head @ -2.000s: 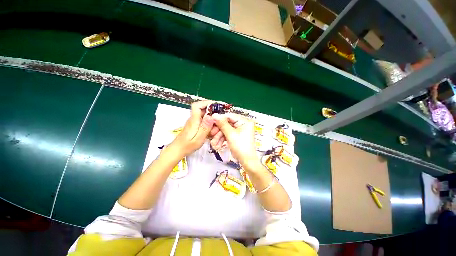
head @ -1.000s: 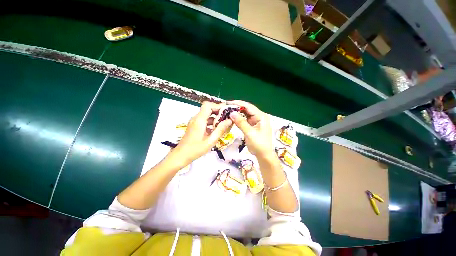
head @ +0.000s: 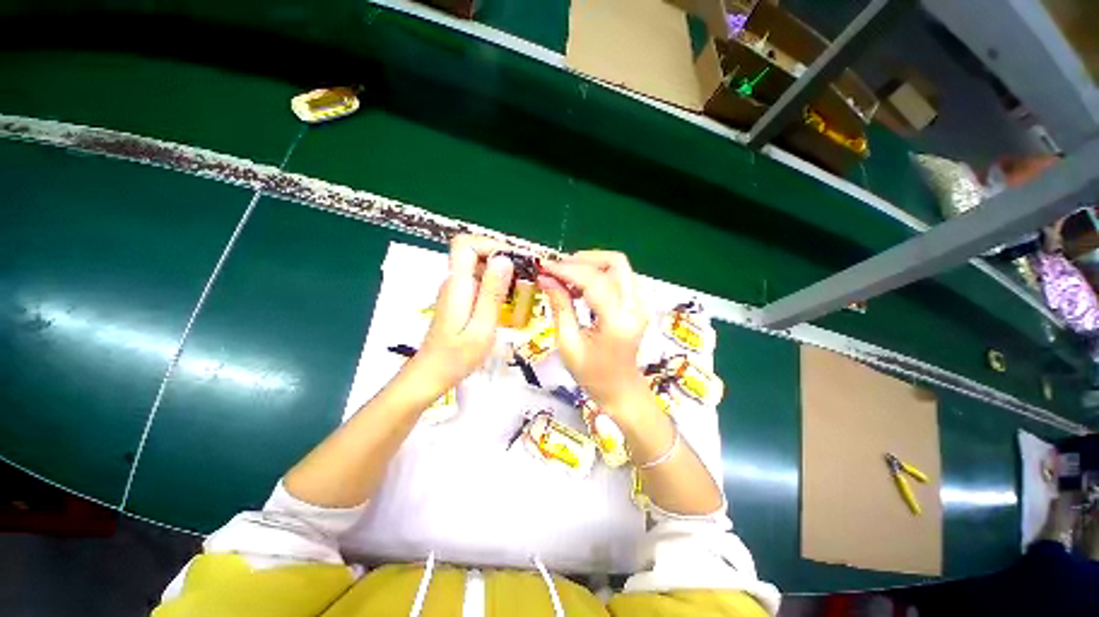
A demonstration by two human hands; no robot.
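Note:
My left hand (head: 464, 316) and my right hand (head: 599, 323) are together over the far part of the white work sheet (head: 506, 512). Between their fingertips they hold a small dark wired assembly (head: 521, 268) with a bit of red at its right. Fingers hide much of it. A yellow piece shows just below it; I cannot tell whether it is joined. Several yellow-and-white units (head: 558, 444) with dark wire ends lie on the sheet, some partly hidden under my hands. A black stick-like piece (head: 526, 370) lies below my hands.
Yellow-handled pliers (head: 904, 482) lie open on a cardboard sheet (head: 850, 452) at the right. Beyond the worn pale rail, a unit (head: 325, 105) sits on the green belt. A grey metal post (head: 916, 259) crosses the upper right, near open boxes (head: 771, 90). Another person's arm shows at the far right.
Both hands stay on the dark assembly, but the fingers have shifted and my right hand's grip has turned. The unit on the belt at the upper left has moved right.

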